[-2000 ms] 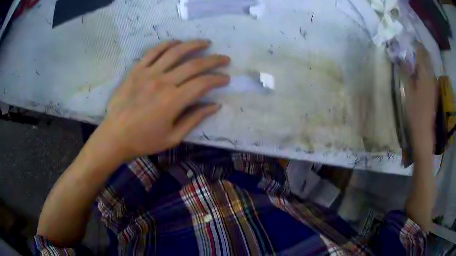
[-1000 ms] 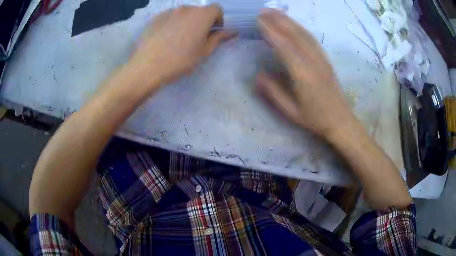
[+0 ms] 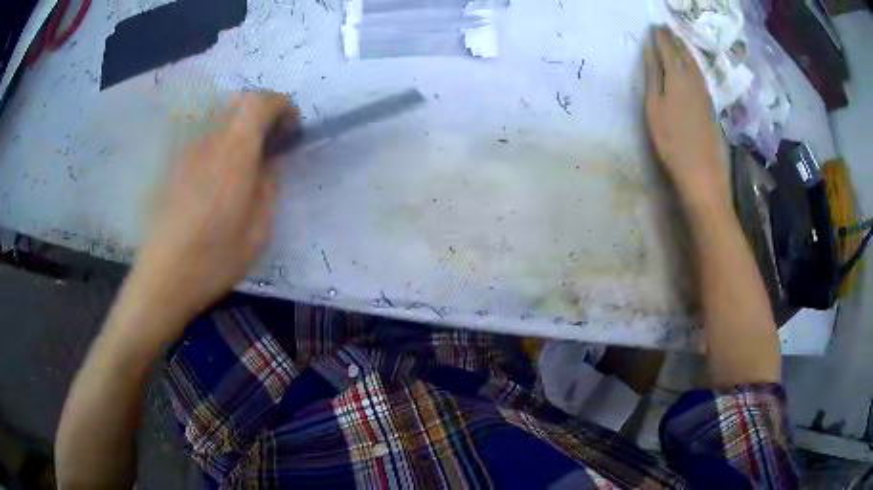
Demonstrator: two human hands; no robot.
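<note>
My left hand (image 3: 215, 191), blurred, holds one end of a narrow grey strip (image 3: 369, 113), which looks like the pressing template. The strip points right and slightly away over the white table cover (image 3: 459, 191). My right hand (image 3: 682, 110) lies at the left edge of the white scraps (image 3: 732, 72), fingers together and pointing away; whether it holds anything is hidden. The stack of finished pieces (image 3: 412, 29), grey with uneven white ends, lies at the far side. The dark interlining pieces (image 3: 172, 40) lie at the far left.
The iron (image 3: 799, 225) stands at the right table edge, beside my right forearm, with a yellow object (image 3: 839, 220) beyond it. Red loops (image 3: 59, 33), perhaps scissors, lie at the far left. Dark red items (image 3: 809, 53) lie at the far right corner. The near table edge curves before my body.
My right hand left the iron, went to the finished stack, then moved right to the scraps. My left hand went to the stack and came back with the grey strip. The small white-ended piece left the middle.
</note>
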